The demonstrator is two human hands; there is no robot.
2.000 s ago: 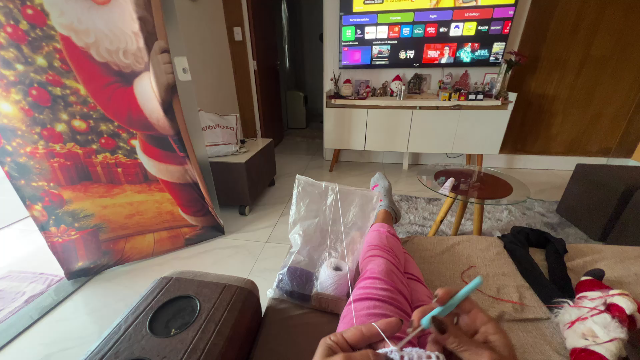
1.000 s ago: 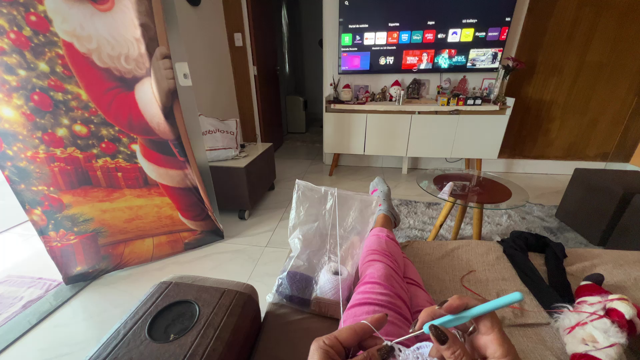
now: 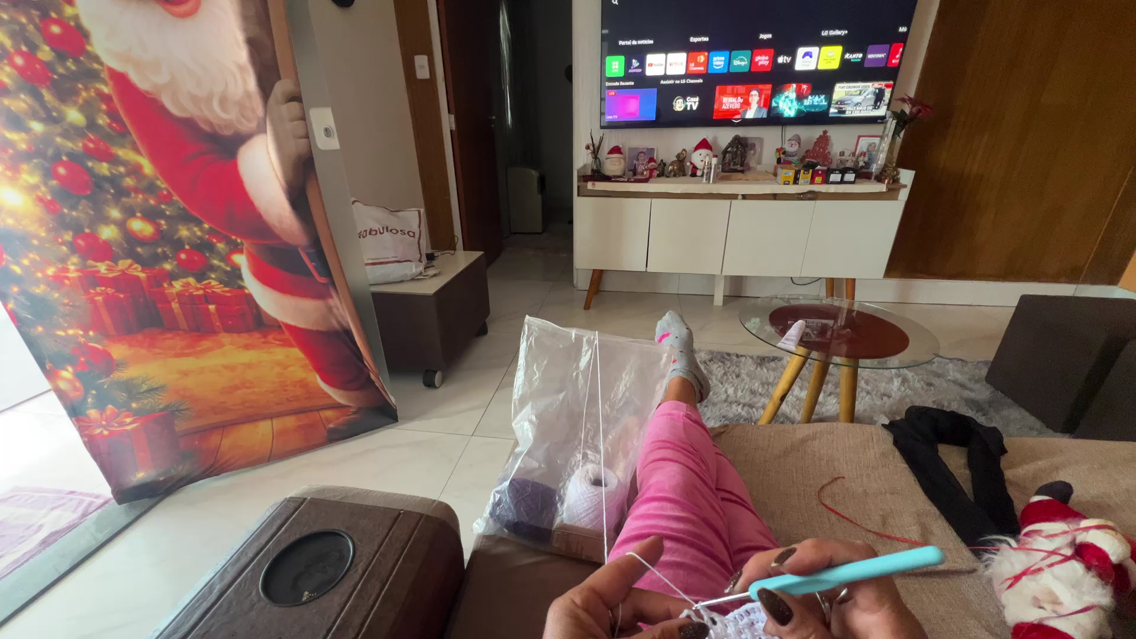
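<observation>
My right hand (image 3: 821,590) grips a crochet hook (image 3: 852,568) by its light-blue handle, its metal tip at the edge of a piece of white crochet work (image 3: 741,623). My left hand (image 3: 621,593) pinches that work from the other side, with white yarn (image 3: 602,426) looped over a raised finger. The yarn runs up into a clear plastic bag (image 3: 555,382) beside my legs. Inside the bag lie a white yarn ball (image 3: 590,499) and a dark purple one (image 3: 525,508). The lower parts of both hands are cut off by the frame.
My outstretched legs (image 3: 683,497) rest on a beige sofa (image 3: 799,461). At right lie a black garment (image 3: 963,461), a red cord (image 3: 865,528) and a Santa figure (image 3: 1061,568). A brown armrest with a cup holder (image 3: 306,568) stands at left. Beyond is a glass table (image 3: 914,342).
Since two seconds ago the hook's handle has swung from a steep tilt to a flatter one, pointing right. My left finger has lifted the yarn higher than one second ago.
</observation>
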